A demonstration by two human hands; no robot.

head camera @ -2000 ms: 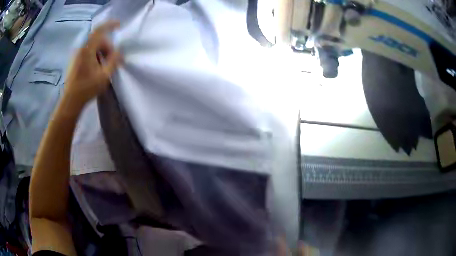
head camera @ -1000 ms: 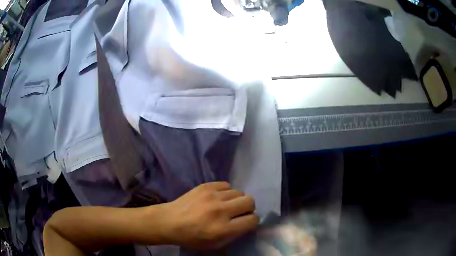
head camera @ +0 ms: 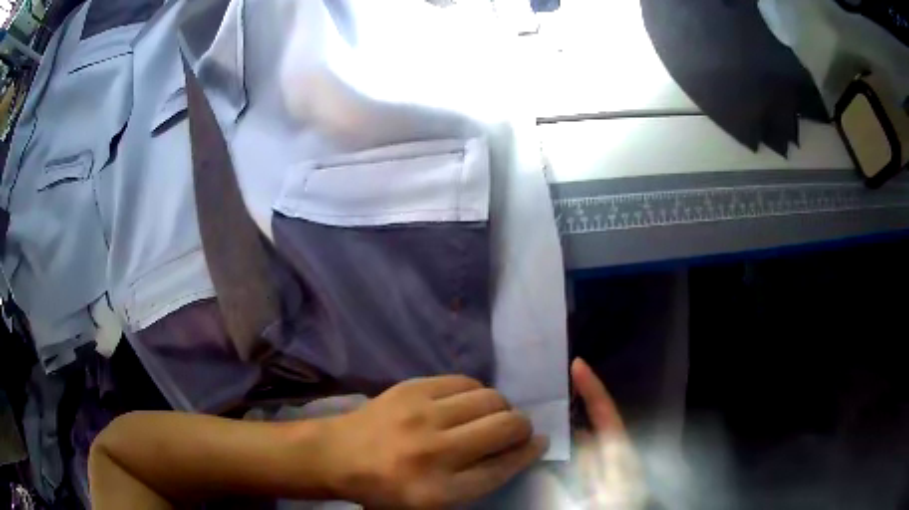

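Observation:
A light grey-blue garment panel [head camera: 528,299] lies over the table and hangs past its front edge. It carries a stitched pocket strip [head camera: 384,184] with a dark purple-grey pocket bag [head camera: 389,289] below. My left hand [head camera: 439,438] lies at the panel's lower end, fingers curled on the cloth near its right edge. My right hand [head camera: 608,448] is blurred and cut off by the bottom edge, just right of the panel's corner, one finger pointing up. Whether it holds cloth cannot be told. A narrow dark brown strip [head camera: 224,209] lies on the cloth to the left.
A grey ruler strip [head camera: 698,214] edges the white machine table [head camera: 618,144]. A dark notched piece [head camera: 733,75] and a black-framed oval object [head camera: 869,134] lie at the right. More light panels [head camera: 60,239] are piled left. The machine is mostly out of view, under glare.
Since the first frame, my left hand has come down from the upper left to the panel's lower end. The view has shifted down. Lately my right hand has lifted a finger beside the cloth edge.

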